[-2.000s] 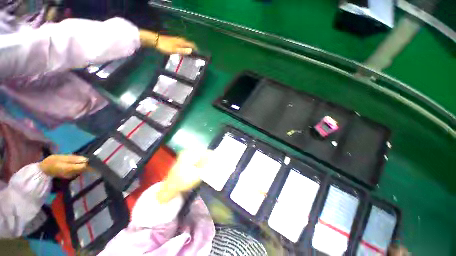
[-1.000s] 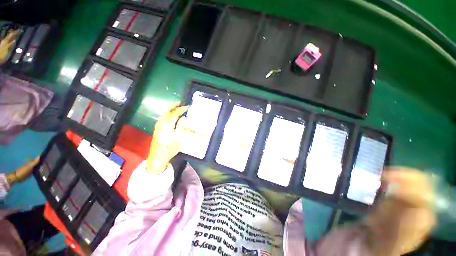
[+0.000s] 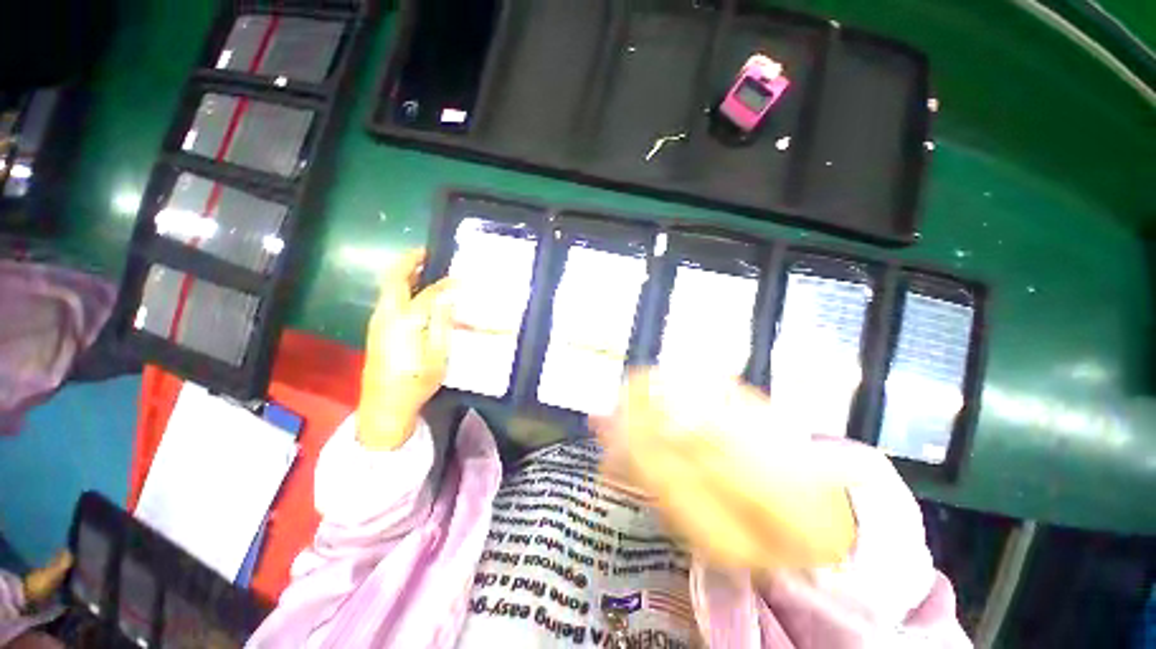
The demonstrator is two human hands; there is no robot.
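A black phone tray (image 3: 539, 317) lies in front of me with five lit phones, one per slot. The first phone (image 3: 489, 304) at the left is white; the two at the right show faint lines. My left hand (image 3: 403, 342) is at the tray's left end, fingers apart, by the first phone; whether it grips the tray edge is unclear. My right hand (image 3: 729, 469) is blurred over the near edge at the middle, covering the lower part of the third phone (image 3: 710, 317). Its fingers cannot be made out.
Beyond lies a second black tray (image 3: 710, 165) with a dark phone and a pink counter (image 3: 754, 94). At left are a tray of red-lined phones (image 3: 203, 260), a clipboard (image 3: 216, 475) on a red crate (image 3: 323, 368), and another person's hand (image 3: 48, 581) by a dark tray (image 3: 152, 583).
My right hand has moved from the tray's right end to its middle. The red lines on the two right phones have gone. The other person's tray has moved down, uncovering the clipboard. The view has shifted.
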